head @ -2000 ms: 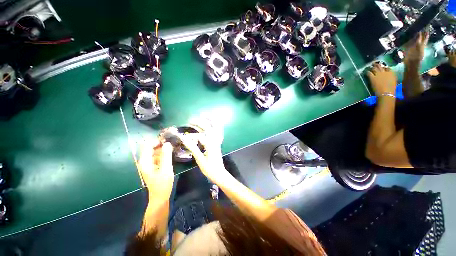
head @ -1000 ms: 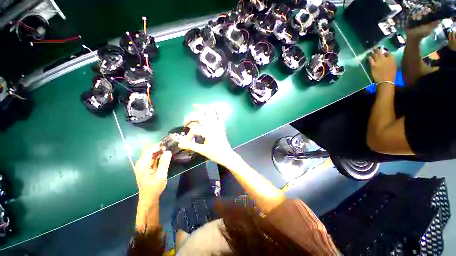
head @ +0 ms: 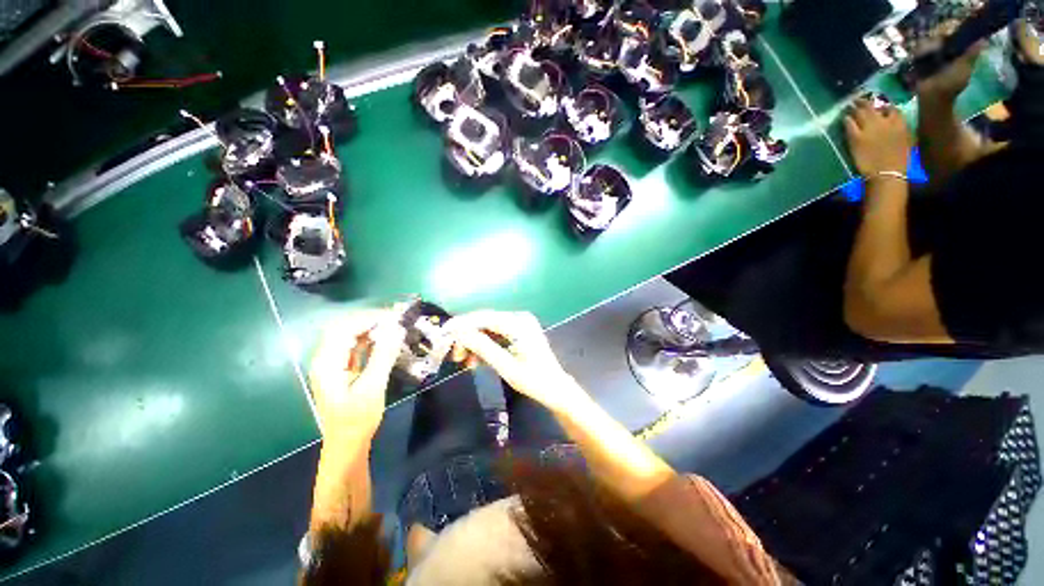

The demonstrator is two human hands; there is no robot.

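Observation:
A round black unit (head: 421,341) with a silver-white centre is held between my two hands at the near edge of the green bench. My left hand (head: 353,364) grips its left side, with a small coppery part showing at the fingers. My right hand (head: 504,343) has its fingertips at the unit's right side; what they pinch is mostly hidden. Several like units with thin upright wires (head: 309,246) stand in a group beyond my left hand. A larger cluster (head: 547,160) stands further back, right of the middle.
A metal rail (head: 389,76) runs along the bench's far edge. A person in black (head: 987,246) works at the right beside a black box (head: 827,44). A round metal stool (head: 670,353) and a black perforated crate (head: 904,486) stand below. More units lie at the far left (head: 9,486).
My right hand has shifted from over the unit to its right side, and the unit's silver-white centre shows more. The view has shifted slightly.

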